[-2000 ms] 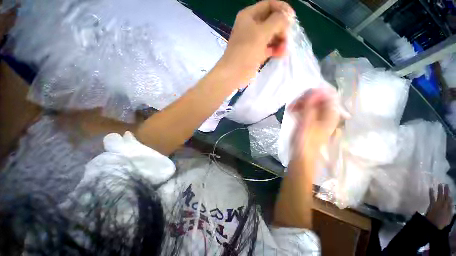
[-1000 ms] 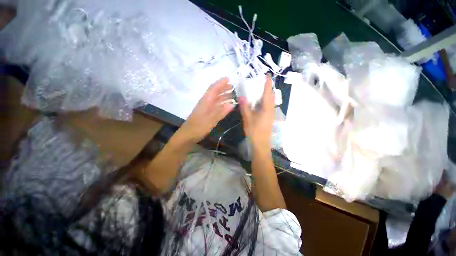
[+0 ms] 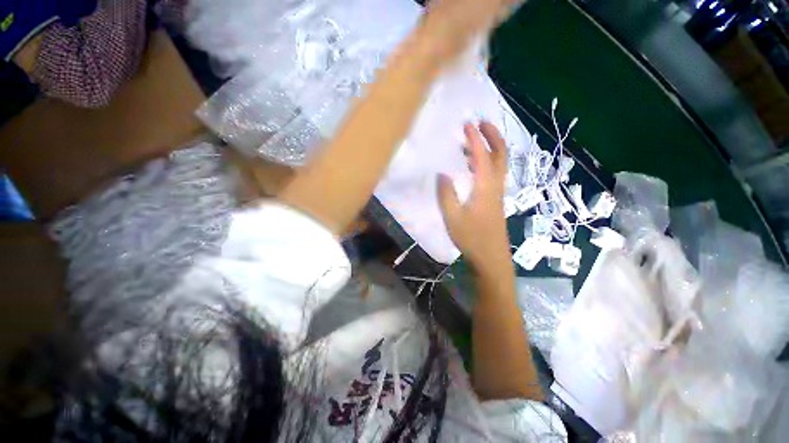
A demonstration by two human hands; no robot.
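White power adapters with thin white cords [image 3: 538,251] lie in a loose pile on the dark green bench, right of my right hand. Some cord ends stick up from the pile. My right hand [image 3: 480,203] is over the white sheet [image 3: 415,169], fingers apart and empty, not touching the adapters. My left hand [image 3: 463,26] reaches to the top edge of the picture. It is blurred and its fingers are partly cut off, so I cannot tell whether it holds anything.
Clear bubble bags [image 3: 251,112] are heaped at left. Milky foam bags [image 3: 606,337] are stacked at right, with a small bubble bag [image 3: 547,304] beside the adapters. Bagged items [image 3: 143,242] fill the area below the bench. Another person's checked sleeve [image 3: 95,52] is at upper left.
My hands have left the adapter pile; the left has gone up to the picture's top, the right is over the sheet. The view has shifted, so the pile appears farther right and lower.
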